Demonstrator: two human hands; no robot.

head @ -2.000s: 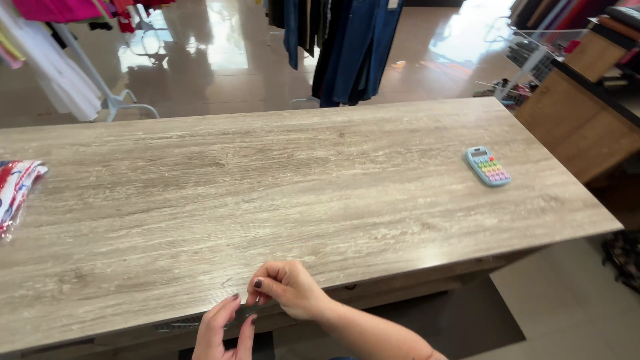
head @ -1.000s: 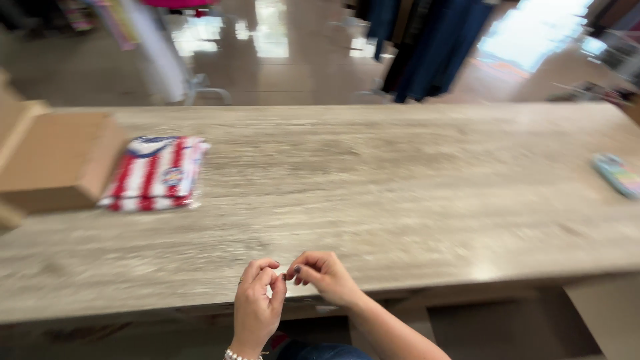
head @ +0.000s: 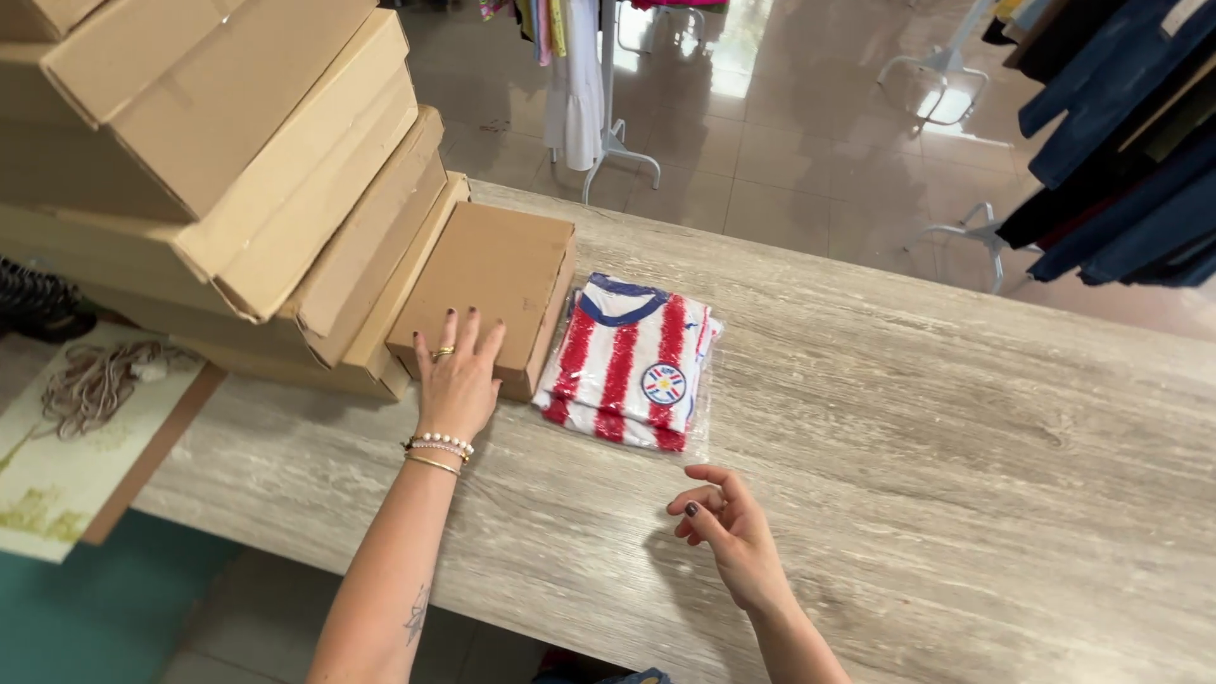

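Observation:
My left hand [head: 460, 375] rests with spread fingers on the near part of a closed brown cardboard box [head: 494, 275]. Just right of this box lies a folded red-and-white striped jersey [head: 622, 366] with a blue collar and a round crest, in clear plastic wrapping. My right hand [head: 727, 527] hovers over the tabletop below the jersey's right corner, fingers loosely curled and apart, holding nothing.
Large cardboard boxes [head: 285, 180] are stacked at the left of the wood-grain table [head: 931, 456]. A cord bundle [head: 104, 385] lies on a pale sheet [head: 76, 456] at far left. Garment racks with clothes [head: 1130, 152] stand beyond the table.
The view has swung left. My hands, close together before, are now apart; the left one has moved onto the box beside the jersey.

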